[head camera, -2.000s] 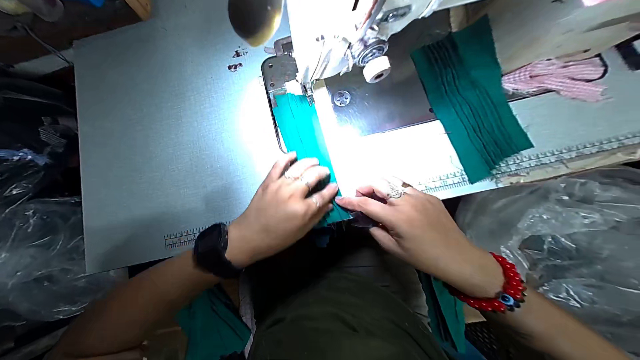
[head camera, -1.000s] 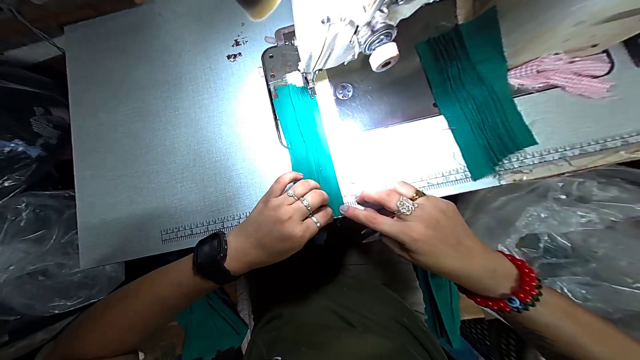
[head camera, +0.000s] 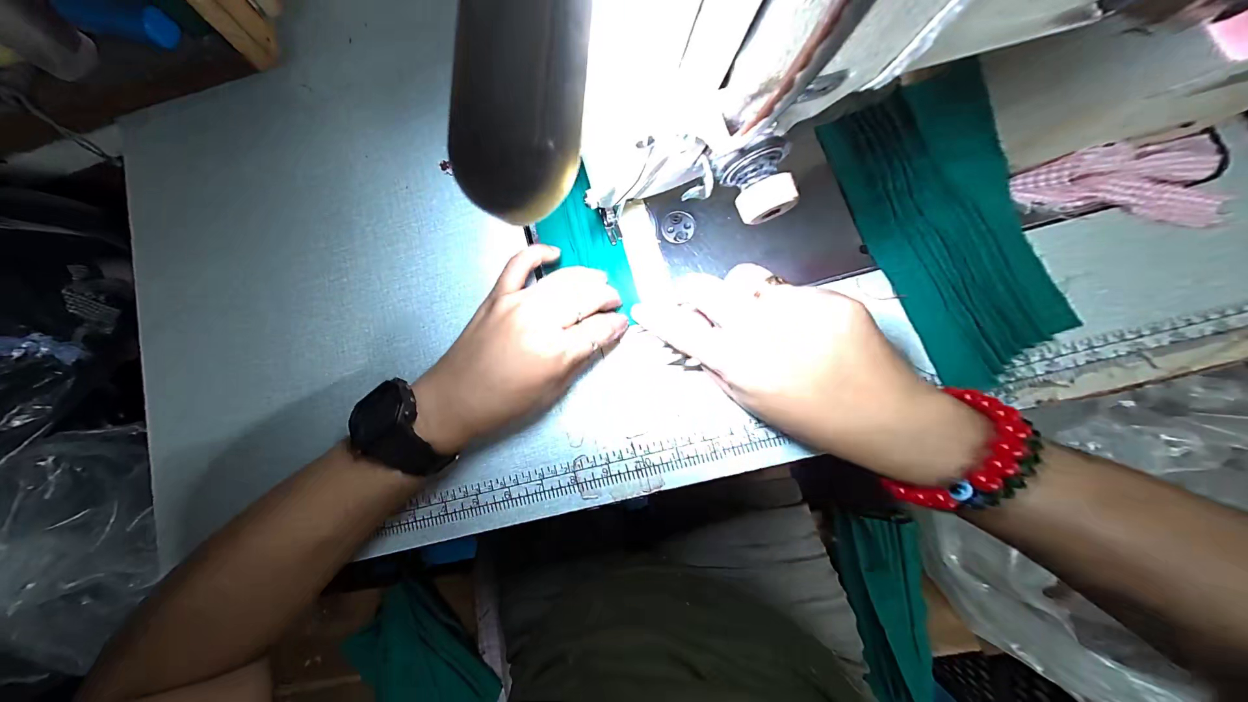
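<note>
A green fabric strip (head camera: 591, 238) lies on the sewing machine bed, under and in front of the presser foot (head camera: 610, 224). My left hand (head camera: 546, 331) rests flat on the strip's near left part, fingertips bent over it. At the strip's near right corner is my right hand (head camera: 780, 331), thumb and index fingertips touching the fabric edge; a small dark pointed object (head camera: 685, 364) shows beneath that hand, its kind unclear. The lamp glare washes out part of the right fingers. A pleated green fabric piece (head camera: 951, 224) lies right of the machine head.
The dark rounded lamp (head camera: 517, 117) hangs over the bed, left of the machine head. Pink checked cloth (head camera: 1121, 180) lies at the right. A printed ruler scale (head camera: 585, 473) runs along the table's front edge. More green fabric (head camera: 419, 643) hangs below, with plastic bags on both sides.
Both hands have moved forward, closer to the presser foot, and the green strip has gone further under the machine. The view has shifted, with the lamp now larger in it.
</note>
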